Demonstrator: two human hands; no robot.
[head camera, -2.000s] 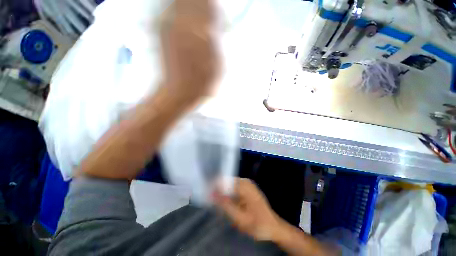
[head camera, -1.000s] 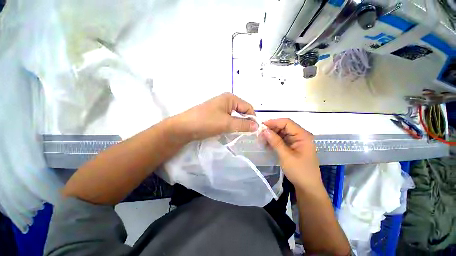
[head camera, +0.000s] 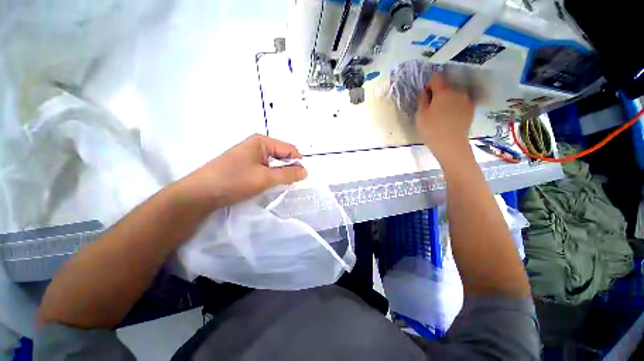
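My left hand (head camera: 247, 169) pinches the bordered edge of a sheer white garment panel (head camera: 282, 250), which hangs over the table's front edge in a loop with a denser narrow white border. My right hand (head camera: 445, 109) is at the pale lilac-white thread or tape bundle (head camera: 406, 83) on the machine bed, its fingers at the bundle's right side. The fingertips are blurred, so whether they grip any of it cannot be told. The sewing machine's presser foot area (head camera: 323, 76) is above and left of my right hand.
A heap of white garment parts (head camera: 92, 134) covers the table's left. The ruler-marked edge (head camera: 381, 190) runs along the front. Snips (head camera: 500, 150) and a red-orange cord (head camera: 565, 159) are at the right end. A blue crate (head camera: 413, 240) and olive-green cloth (head camera: 575, 233) are below.
My right hand has left the panel's edge and moved right and up to the thread bundle. My left hand keeps its pinch on the panel. The view has shifted to the right.
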